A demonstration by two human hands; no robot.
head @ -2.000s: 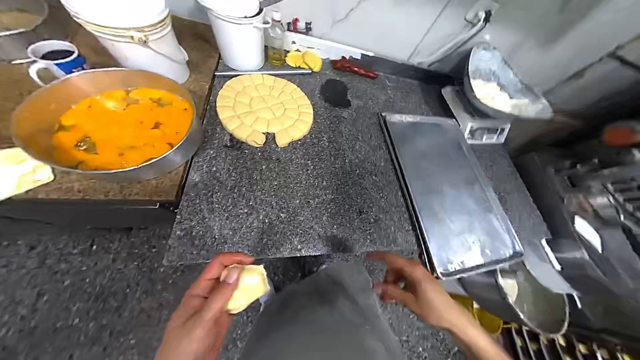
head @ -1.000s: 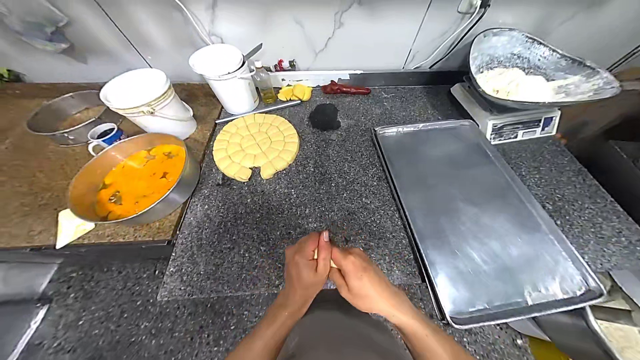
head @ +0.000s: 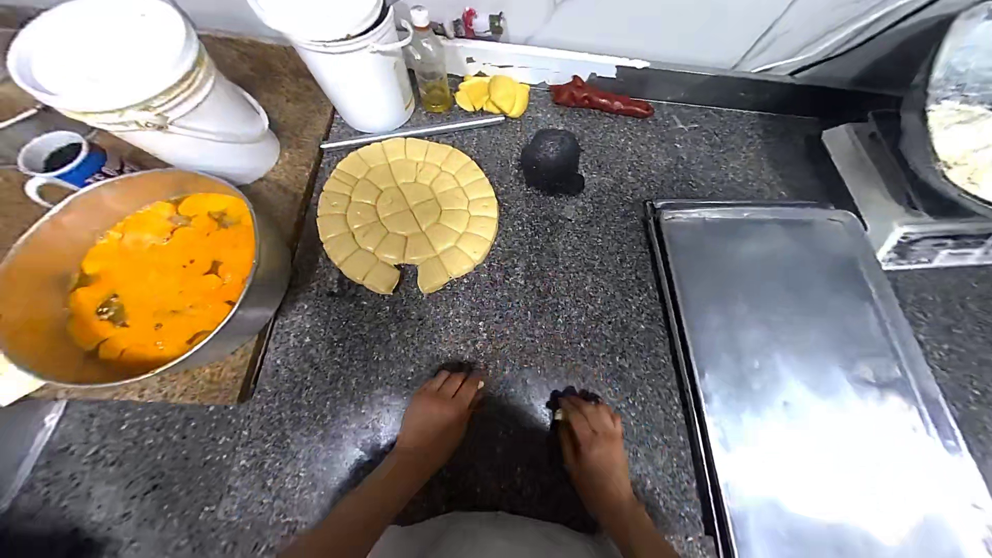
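My left hand (head: 440, 411) rests low on the speckled dark countertop (head: 496, 333), palm down; a small pale bit shows at its fingertips. To its right, my right hand (head: 593, 438) is also down on the counter, with a small pale bit by its fingers. Whether either hand grips a piece of dough cannot be made out. Beyond them lies a flat round of pale yellow dough (head: 407, 209), cut into small pieces, with a gap at its near edge. A black ball of dough-like material (head: 552, 160) sits to the right of the round.
Stacked metal trays (head: 798, 333) lie at the right, beside a scale (head: 891, 194). At the left stand a metal pan of orange egg mixture (head: 271, 271), a mug (head: 66, 163) and white buckets (head: 356, 77). A metal rod (head: 415, 132), oil bottle (head: 430, 66), yellow pieces (head: 496, 94) and red piece (head: 601, 98) lie behind.
My hands were together a second ago; now they are apart on the counter. Two seconds ago my left hand held a pale yellow piece. The view has shifted.
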